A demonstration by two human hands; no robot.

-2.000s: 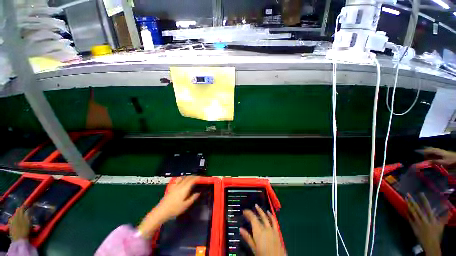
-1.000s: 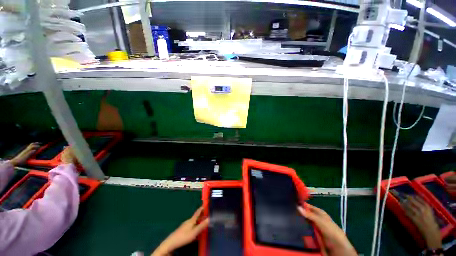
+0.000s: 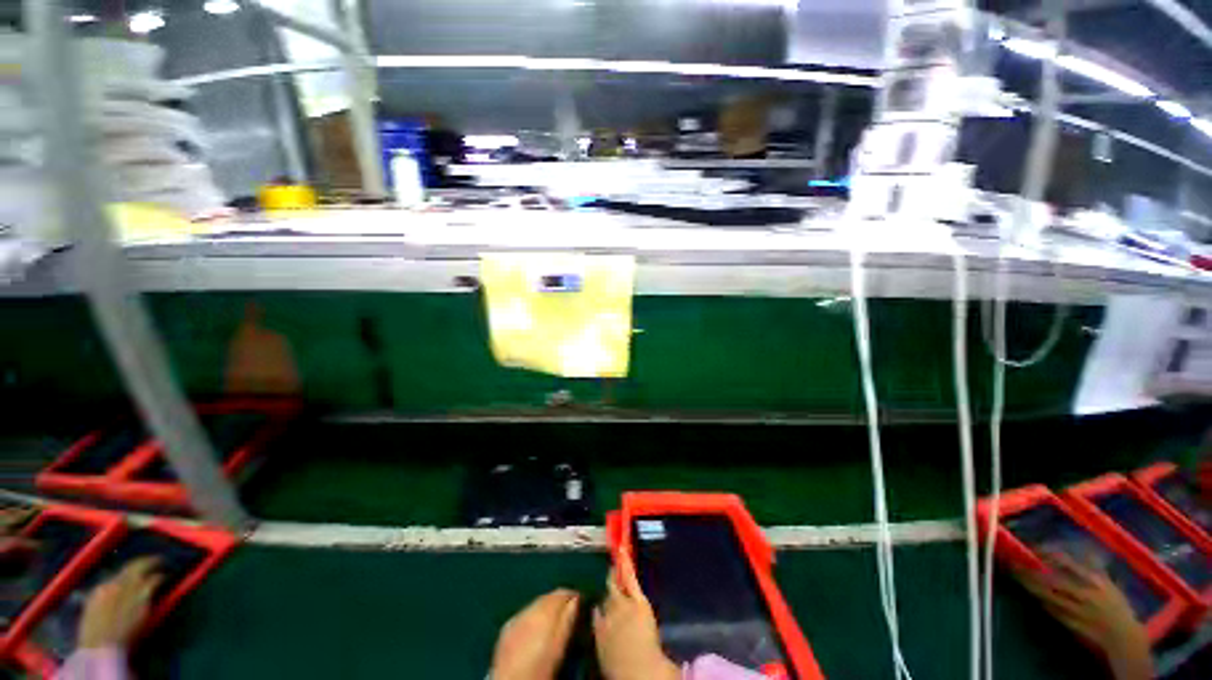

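Observation:
A red tray (image 3: 784, 614) stands in front of me, right of centre, holding a black tablet (image 3: 705, 585) with a small pale patch at its top left. My right hand (image 3: 631, 635) is at the tray's left edge, its pink sleeve over the tablet's lower part. My left hand (image 3: 536, 638) is just left of it, fingers curled, cut off by the lower edge. A narrow dark shape shows between my hands; I cannot tell what it is or whether either hand grips it. The frame is blurred.
A black slab (image 3: 528, 492) lies beyond the pale rail (image 3: 425, 537). White cables (image 3: 968, 465) hang at right. Other people's hands (image 3: 120, 600) (image 3: 1083, 604) are over red trays (image 3: 200, 534) (image 3: 1017, 498) at both sides. A slanted post (image 3: 140, 332) stands left. A yellow sheet (image 3: 558, 326) hangs from the shelf.
Both my hands have left the outer sides of the red frames and come close together at the remaining frame's left edge. The left red frame no longer shows. The view has shifted upward.

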